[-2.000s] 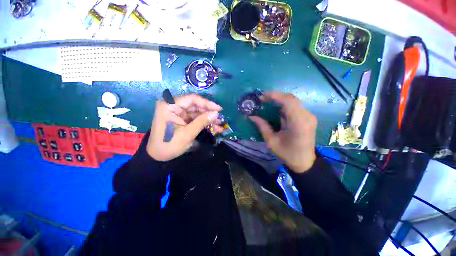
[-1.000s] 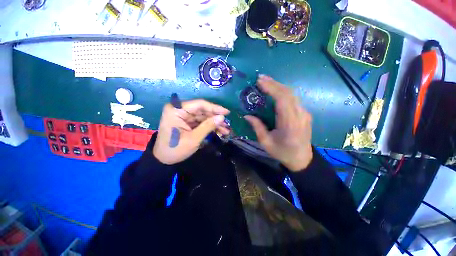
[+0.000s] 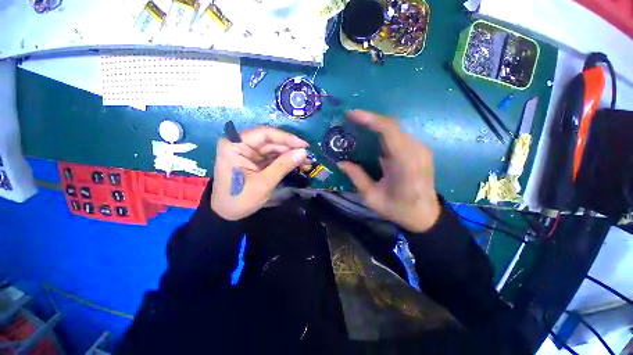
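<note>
My left hand (image 3: 253, 170) has thumb and fingers pinched on a small part with a yellow-edged silver battery (image 3: 318, 171) sticking out at the fingertips. The fingers hide most of the part. A dark pad is on one finger and another on the hand. My right hand (image 3: 399, 173) is beside a dark round case (image 3: 339, 143) on the green mat, with thumb and index finger apart at its lower and upper right; the thumb is close to its edge. A second round case (image 3: 298, 98), with a shiny inside, lies open further back on the mat.
Dark tweezers (image 3: 479, 102) lie at right below a green-rimmed screw tray (image 3: 535, 66). A small-parts tray (image 3: 425, 28) is at the back. A knife-like blade (image 3: 529, 116) lies at right. A dotted sheet (image 3: 170, 81), white disc (image 3: 170, 131) and scraps are left; a red tray (image 3: 132, 201) is below.
The dark case near my right hand has shifted slightly left and toward me. The battery at my left fingertips shows more clearly than a second ago. My right hand stays beside the case.
</note>
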